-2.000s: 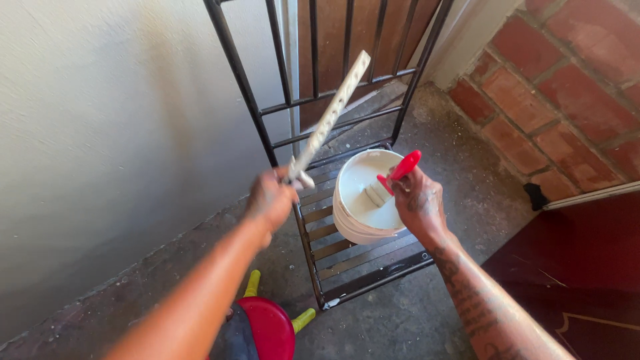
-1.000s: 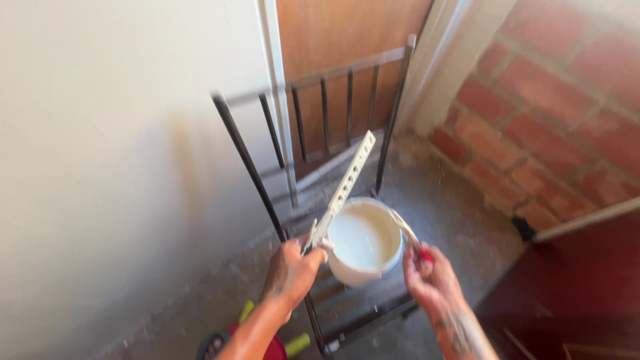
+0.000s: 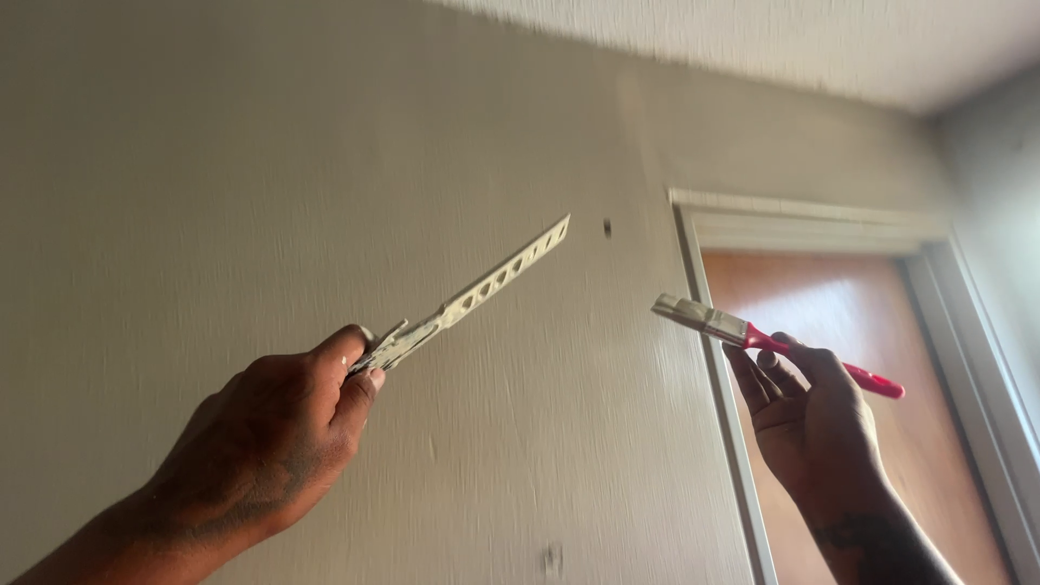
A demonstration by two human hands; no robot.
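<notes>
My left hand [image 3: 280,422] grips the paint-smeared handle of a long, flat tool with holes along its pale blade [image 3: 508,272]; its exact kind I cannot tell. The blade slants up to the right in front of the painted wall [image 3: 390,162]. On the right, my right hand [image 3: 812,406] holds a paintbrush [image 3: 723,325] by its red handle, between thumb and fingers. Pale paint coats the bristles, which point left and slightly up, in front of the door frame's left edge. Tool and brush are apart from each other.
A brown wooden door [image 3: 845,341] stands inside a light door frame [image 3: 812,215] at the right. Above runs the textured ceiling [image 3: 731,32]. The wall bears a small dark hole [image 3: 607,227] and, lower down, a small patch [image 3: 552,559].
The view has swung up from the white bucket on the black metal chair to the wall and ceiling. Both hands have come up with it, away from the bucket, still holding the tool and the brush.
</notes>
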